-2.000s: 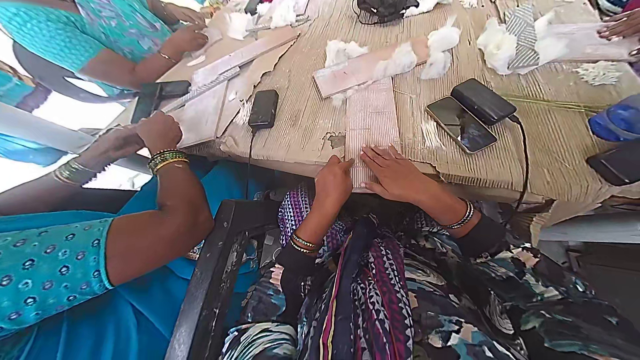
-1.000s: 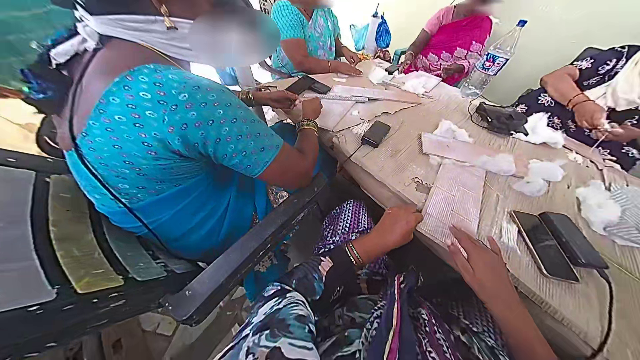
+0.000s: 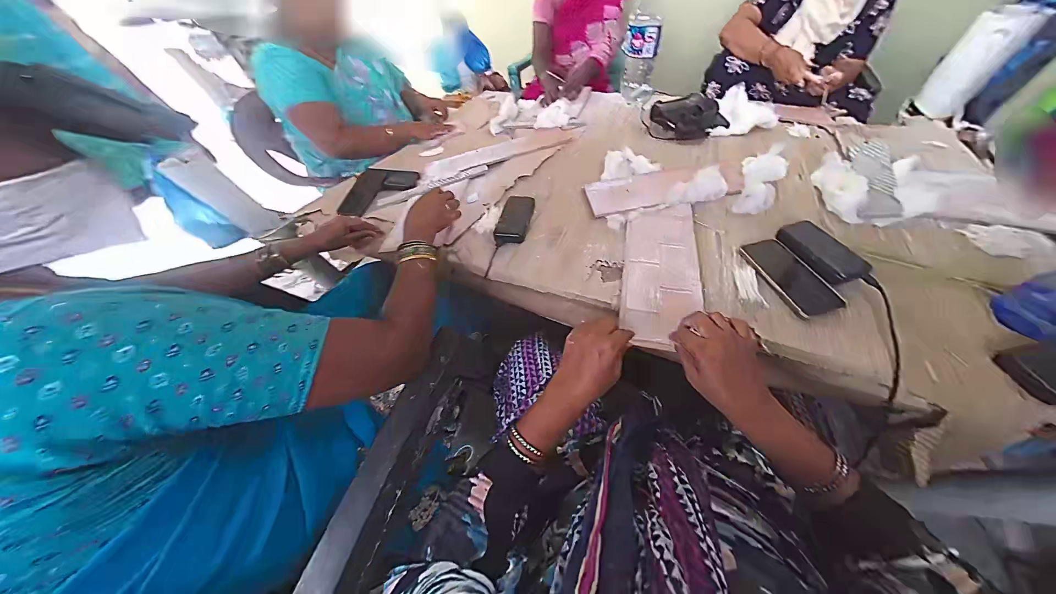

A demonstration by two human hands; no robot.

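A pale pinkish flat strip with lines across it lies on the table and reaches its near edge. My left hand is at the strip's near left corner, its fingers bent against the corner. At the near right corner is my right hand, fingers curled over the edge; whether either hand pinches the strip is unclear. Across the strip's far end lies a second pale strip, with white cotton-like fluff on its right part.
To the right lie a smartphone and a black corded device. Another black device is left of the strip. A co-worker's hand rests at the table's left. A plastic bottle stands at the back, beside a black bundle.
My right hand, spread flat on the strip in the earlier frames, is now curled at its near right corner. The view has swung left and back.
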